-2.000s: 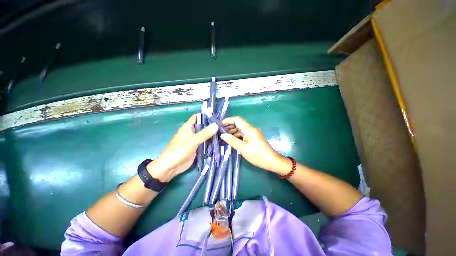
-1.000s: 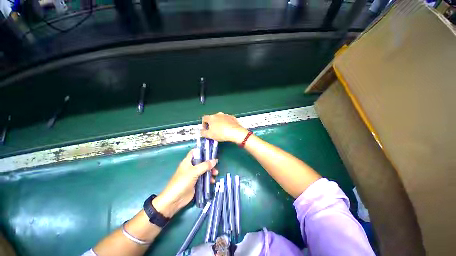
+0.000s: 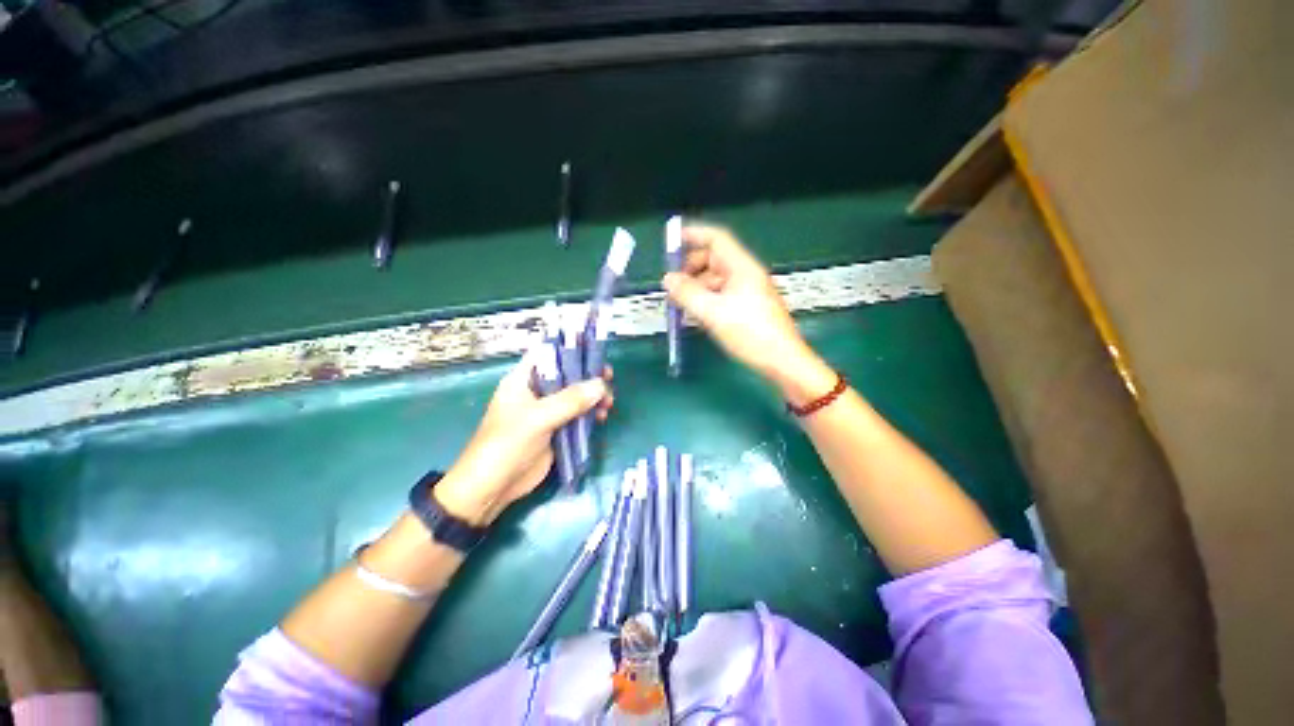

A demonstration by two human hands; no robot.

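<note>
My left hand (image 3: pixel 546 419) is closed around a bunch of slim dark pens with white ends (image 3: pixel 571 372); one pen sticks up higher than the others and leans right. My right hand (image 3: pixel 721 291) pinches a single pen (image 3: pixel 674 305) upright between thumb and fingers, to the right of the bunch and in front of the pale rail. Several laid-out pens (image 3: pixel 660 532) lie on the green worktop (image 3: pixel 284 525) close to my body, the leftmost one slanted.
Single spaced pens (image 3: pixel 386 227) lie on the dark green belt (image 3: pixel 483 156) beyond the chipped pale rail (image 3: pixel 383 350). A large brown carton (image 3: pixel 1192 284) stands at the right. Another person's forearm (image 3: pixel 36 624) shows at the lower left edge.
My right hand has moved from the top of the bunch to the right and now holds a single pen apart. One pen in my left hand now sticks up above the others.
</note>
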